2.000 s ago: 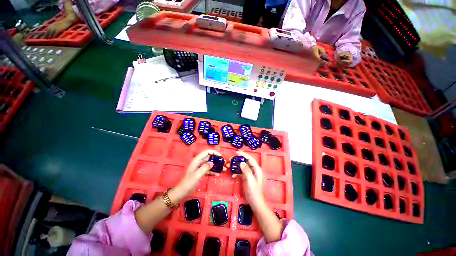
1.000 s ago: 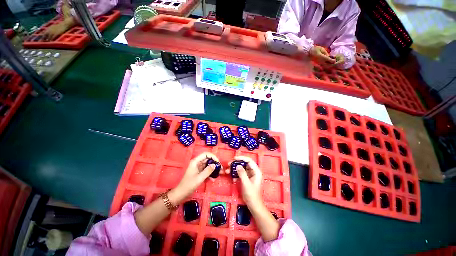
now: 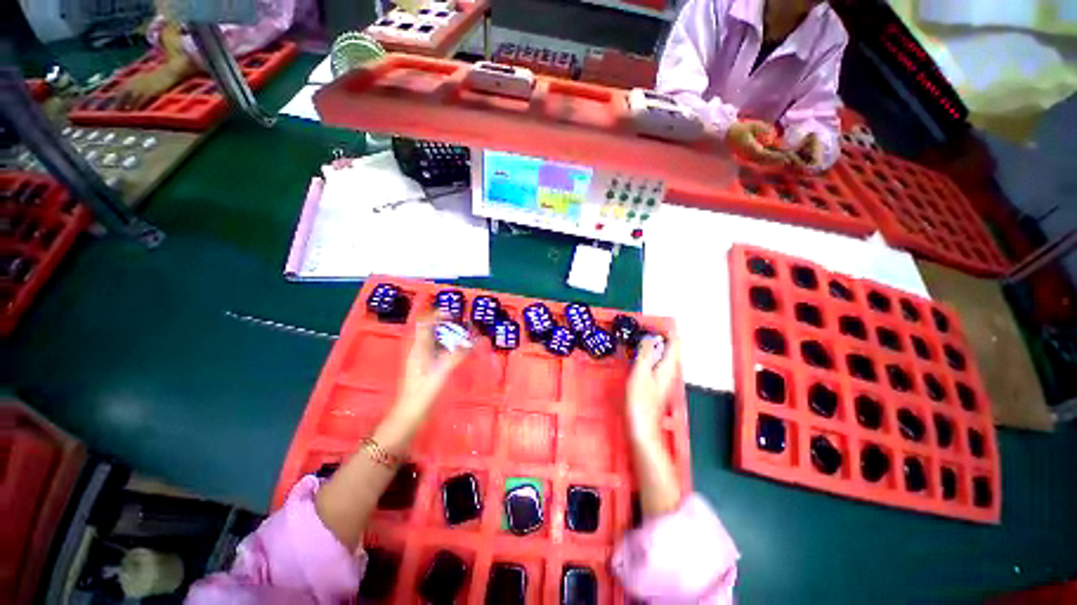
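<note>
The red compartment tray (image 3: 528,437) lies before me. Lit smartwatch units (image 3: 540,319) sit in pairs in its far row. My left hand (image 3: 423,376) is blurred, its fingers at a bright watch unit (image 3: 452,337) in the second far pocket. My right hand (image 3: 650,384) has its fingertips at the far right pocket, over a unit there. Whether either hand grips a unit is not clear. Dark watch units (image 3: 461,499) fill near pockets, one (image 3: 523,508) over a green label (image 3: 510,485). The middle pockets I can see hold no units.
A second red tray of dark units (image 3: 868,390) is at right, partly on a white sheet (image 3: 697,284). Ahead are a test instrument (image 3: 565,195), a raised red tray (image 3: 567,112), a white block (image 3: 589,268) and papers (image 3: 396,231). A person in pink (image 3: 756,59) sits across.
Both hands have moved away from the tray's middle, where each held a watch unit, to its far row. The left went up and left, the right up and right. The view has shifted slightly.
</note>
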